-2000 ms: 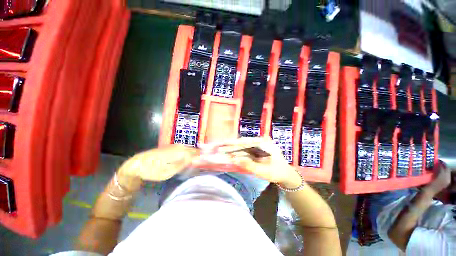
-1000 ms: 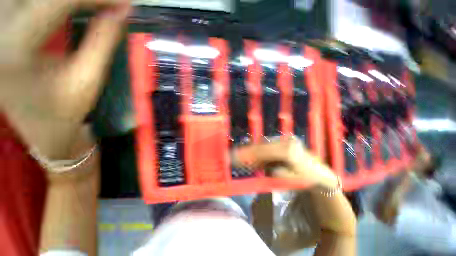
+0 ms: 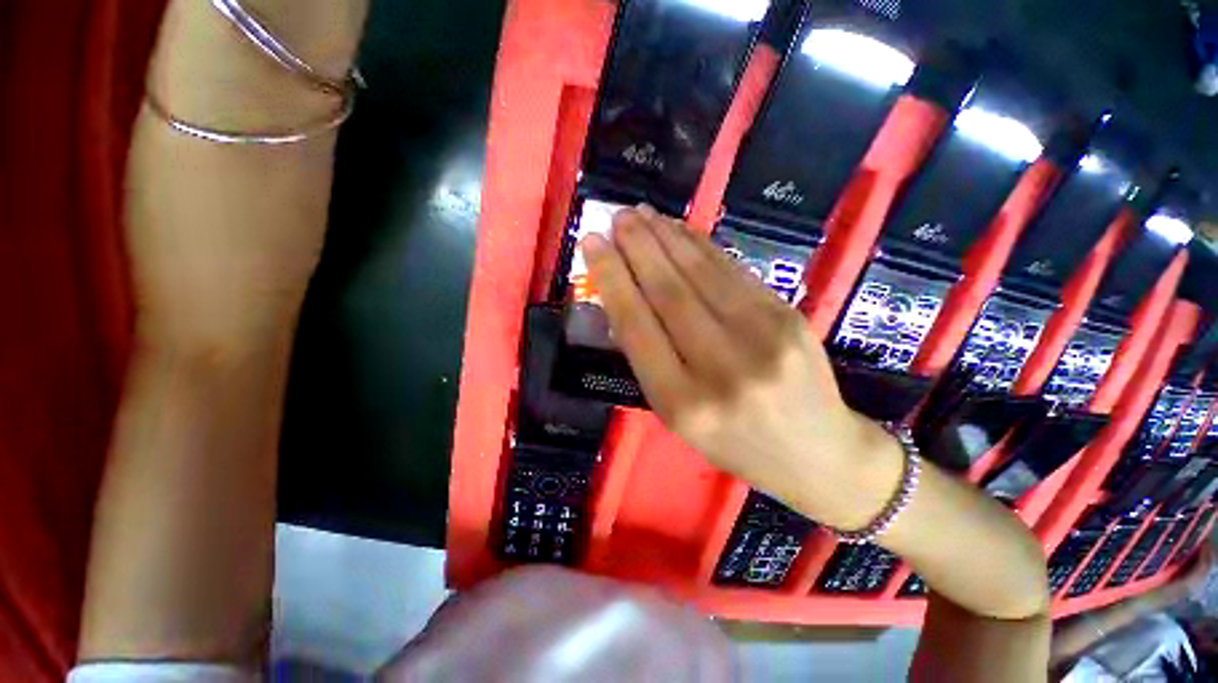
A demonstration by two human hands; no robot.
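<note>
A red phone tray [image 3: 484, 387] lies in front of me with black flip phones [image 3: 661, 114] open in its slots. My right hand [image 3: 728, 340] is over the two left columns, palm down with fingers together. Its fingertips are on a small black block [image 3: 597, 358] with a white-orange label and dotted end, over the first upper phone's keypad area. The hand hides part of the block. An open phone [image 3: 544, 500] shows its keypad in the lower left slot. My left forearm runs up the left side; my left hand is cut off by the top edge.
A dark red surface [image 3: 60, 334] stands at the far left, behind my left forearm. A dark green bench mat [image 3: 387, 334] shows between that forearm and the tray. More open phones continue to the right. Another person's arm and sleeve [image 3: 1135, 654] show at the lower right.
The view has come closer to the tray. My right hand has moved from the tray's front part to the upper left phone. My left hand has gone out of view at the top.
</note>
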